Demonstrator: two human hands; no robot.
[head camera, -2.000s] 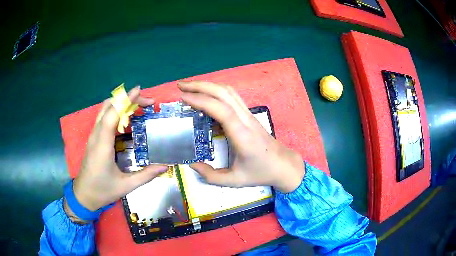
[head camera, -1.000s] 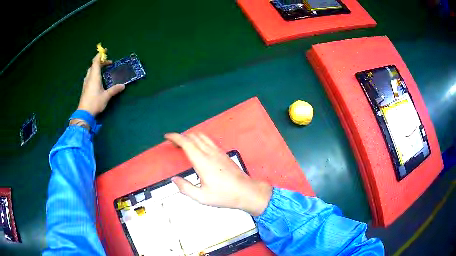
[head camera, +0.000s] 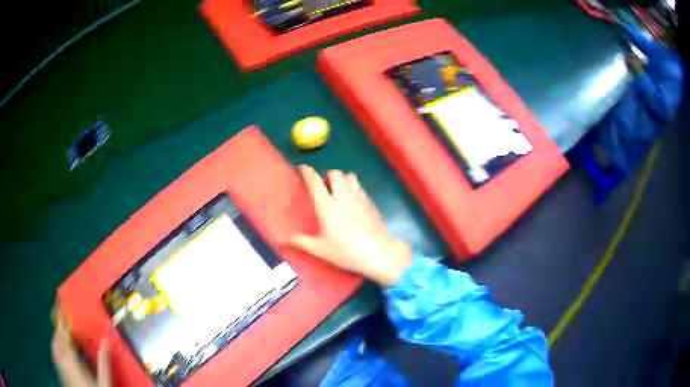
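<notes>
A red foam tray (head camera: 253, 162) lies in front of me on the green surface. An opened tablet (head camera: 216, 264) with a large white battery area and yellow pieces at its left lies on it. My right hand (head camera: 352, 223) is at the tray's right edge, thumb over the top, fingers spread along the edge. My left hand (head camera: 79, 359) is at the tray's lower left side, blurred and partly cut off by the picture's edge, with fingers outside and thumb over the rim. No board shows in either hand.
A yellow ball (head camera: 310, 132) sits beyond the tray. Another red tray (head camera: 378, 125) with an opened tablet (head camera: 473, 128) is at the right, a third tray (head camera: 246, 49) at the top. A loose board (head camera: 88, 142) lies at the upper left. A blue-clothed person (head camera: 639, 113) is at the right edge.
The view has swung right and is blurred. My left hand has let go of the board and come down to the tray's left side. My right hand has moved off the tablet to the tray's right edge.
</notes>
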